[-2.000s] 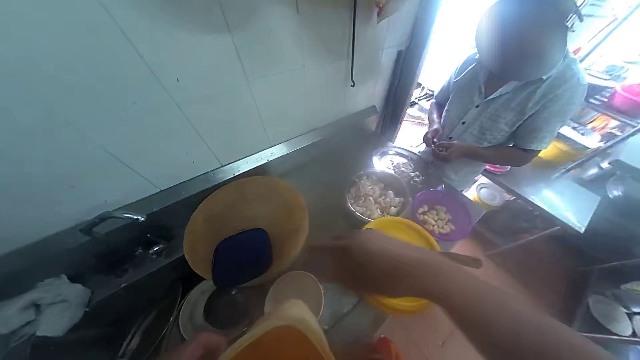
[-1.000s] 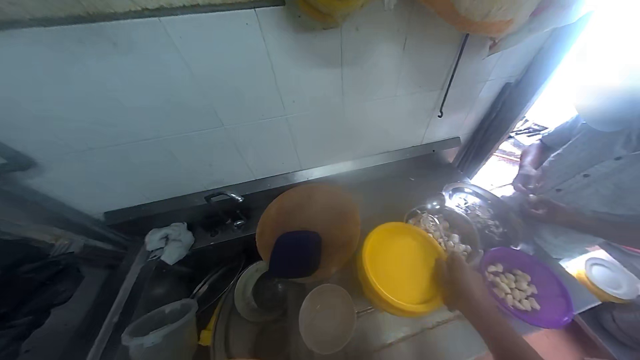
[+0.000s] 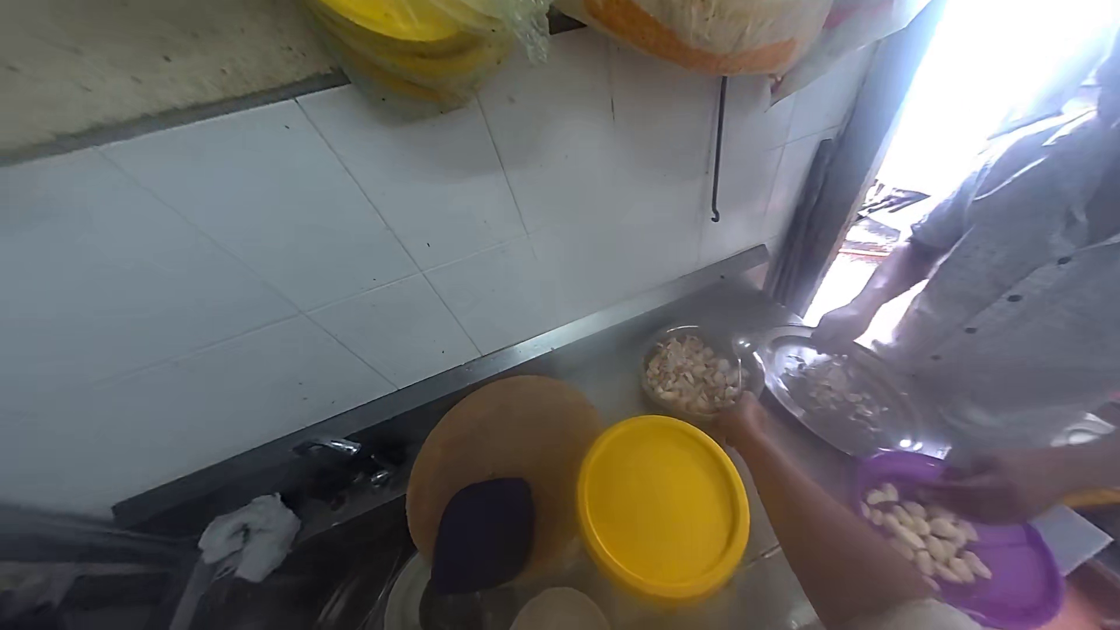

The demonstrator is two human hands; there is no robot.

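Note:
My right hand (image 3: 742,422) reaches across the steel counter and touches the near rim of a metal bowl (image 3: 691,372) of garlic cloves; its fingers are partly hidden. My left hand is out of view. Left of my forearm lies a round yellow plastic lid or container (image 3: 663,507). A round brown board or tray (image 3: 551,420) leans behind it, with a dark blue item (image 3: 484,535) in front. To the right, a purple plastic bowl (image 3: 1006,569) holds peeled cloves.
A co-worker (image 3: 1024,289) stands at the right, one hand at a metal tray (image 3: 787,385) with peelings, the other over the purple bowl. A faucet (image 3: 337,446) and a white cloth (image 3: 251,535) are at the left. Wrapped yellow items (image 3: 411,52) are overhead.
My right hand has moved from the yellow container's edge to the metal bowl. The co-worker's hands have moved apart, one now over the purple bowl. The view has shifted.

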